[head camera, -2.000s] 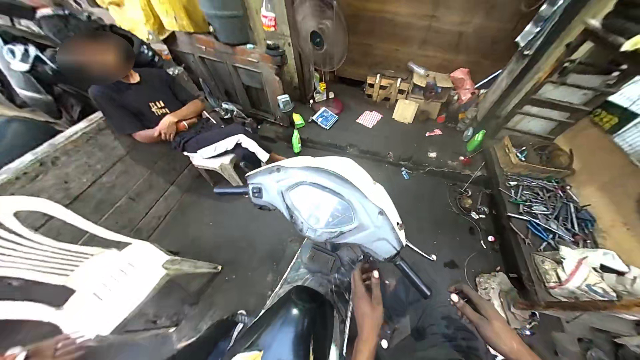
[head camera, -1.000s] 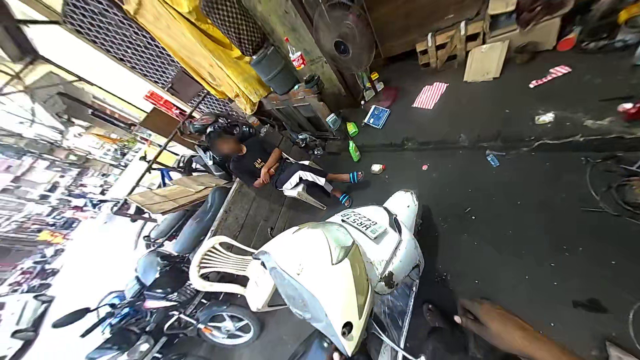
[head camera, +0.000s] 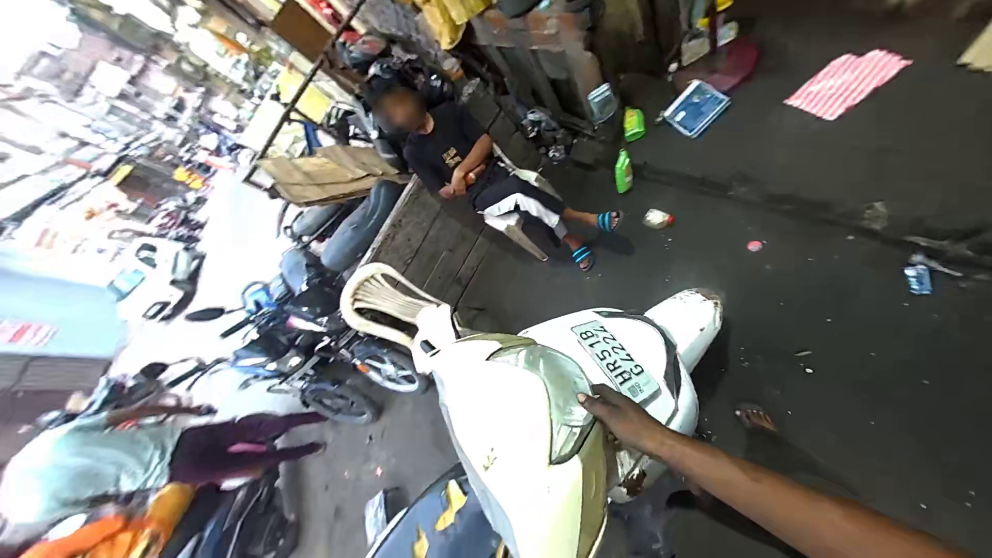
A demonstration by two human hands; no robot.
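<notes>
A white scooter is seen from the front and above, its headlight cowl pale and glossy. Below the clear headlight lens are the front apron with a number plate and a scuffed front mudguard. From the lower right my right hand reaches across to the cowl; a fingertip lies on the edge of the lens, and the other fingers curl under the edge, partly hidden. My left hand is out of view.
A person sits beyond the scooter near a white plastic chair. Motorcycles stand at left, near another person. A bare foot is on the dark floor at right, with green bottles and litter farther off.
My right hand has moved onto the scooter's headlight cowl. My left hand, seen two seconds ago near the handlebar, is out of view. The view has swung strongly leftward and tilted.
</notes>
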